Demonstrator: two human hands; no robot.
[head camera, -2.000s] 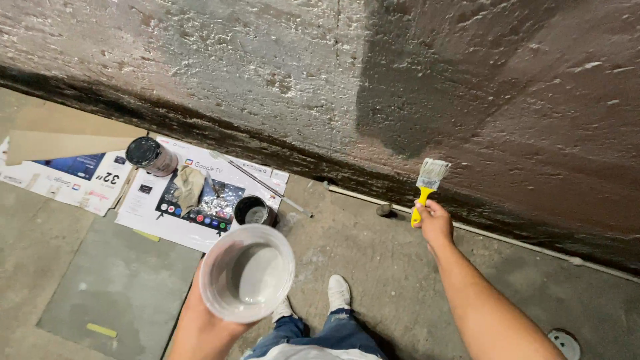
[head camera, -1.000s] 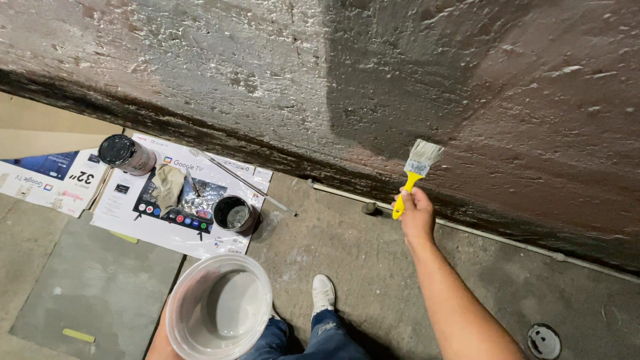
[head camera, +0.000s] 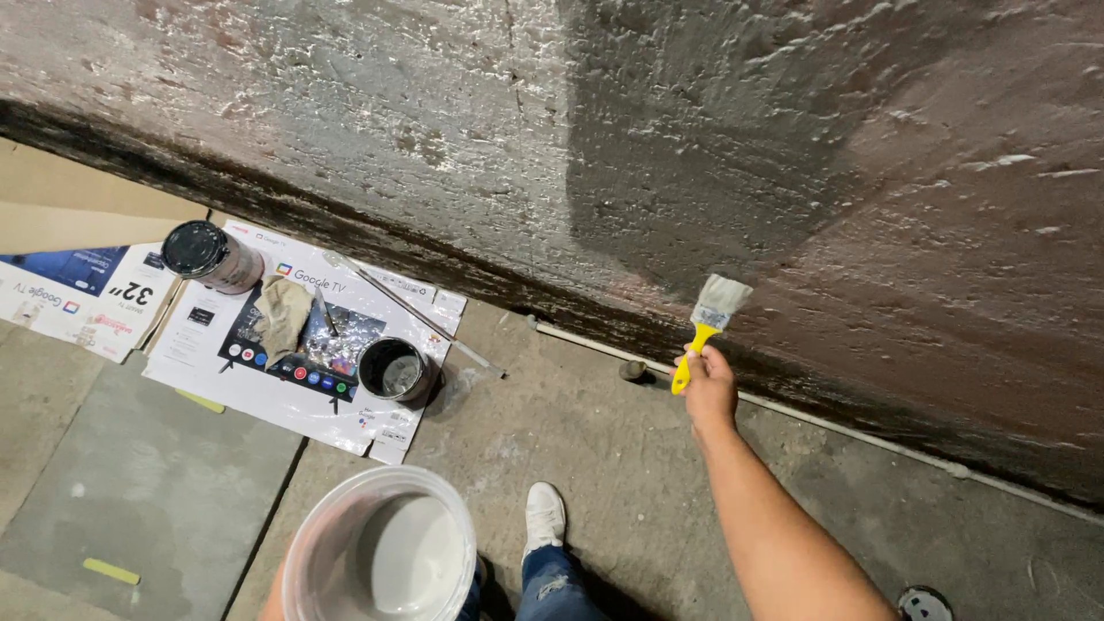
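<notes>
A paintbrush (head camera: 711, 323) with a yellow handle and pale, paint-coated bristles is gripped in my right hand (head camera: 711, 384), its bristles up against the lower part of the rough wall (head camera: 483, 155); whether they touch it cannot be told. At the bottom, a translucent plastic tub (head camera: 323, 552) with whitish-grey liquid inside is held by my left hand, mostly hidden behind it, with only a sliver of wrist (head camera: 274, 595) showing. Above my right hand the wall has a darker grey patch (head camera: 690, 138), with brownish surface to its right.
Flattened printed cardboard (head camera: 190, 345) on the concrete floor holds a lidded can (head camera: 233, 263), a rag (head camera: 285, 319), an open dark container (head camera: 395, 371) and a thin rod (head camera: 414, 310). A pale pipe (head camera: 819, 423) follows the wall's base. A grey board (head camera: 164, 492) lies left.
The tub has moved down in view, and less of my left hand shows. My right hand still holds the brush low by the wall. The view has shifted somewhat.
</notes>
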